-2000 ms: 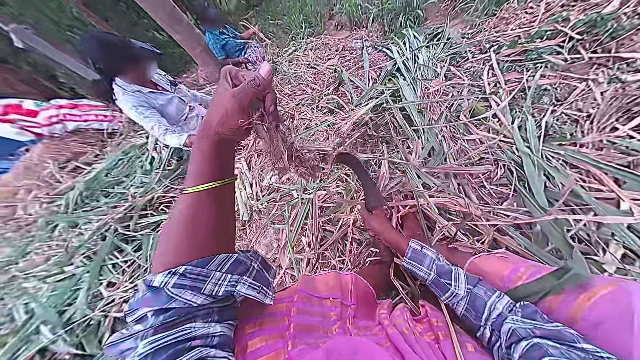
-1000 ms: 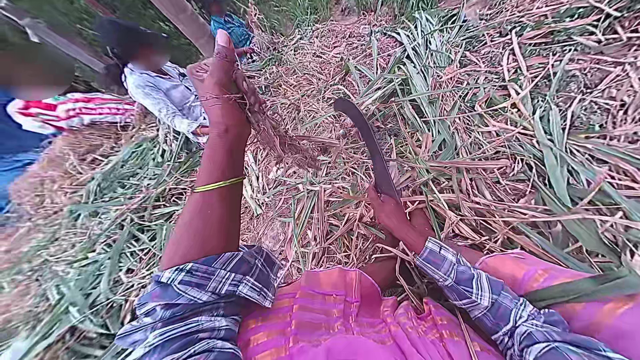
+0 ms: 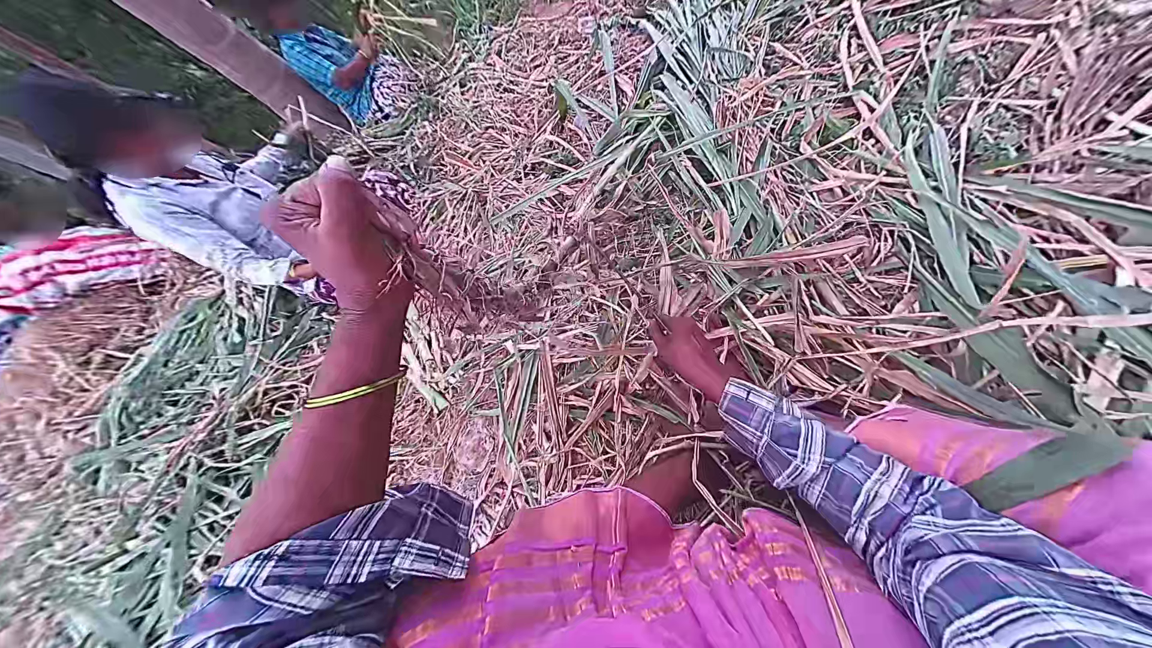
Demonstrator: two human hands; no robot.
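Observation:
My left hand [image 3: 337, 236] is raised at left centre, its fist closed around a clump of dry, fibrous plant matter [image 3: 454, 283] that hangs toward the right. A yellow-green bangle [image 3: 353, 392] circles that wrist. Lower and to the right, my right hand [image 3: 691, 355] is curled low over the dry stalks, near my knees. The sickle seen in it in the earlier frames cannot be made out clearly now; its blade is blurred or lost against the straw. Cut stalks and long leaves [image 3: 576, 396] lie beneath both hands.
A person in a pale shirt [image 3: 202, 216] sits close at upper left, another in blue [image 3: 328, 67] farther back, beside a slanting post [image 3: 238, 58]. Red and white striped cloth [image 3: 76, 265] is at far left. Green leaves [image 3: 954, 216] spread over the litter at right.
The curved sickle blade stood out plainly above my right hand before and is no longer distinct. My left hand still grips the fibrous clump.

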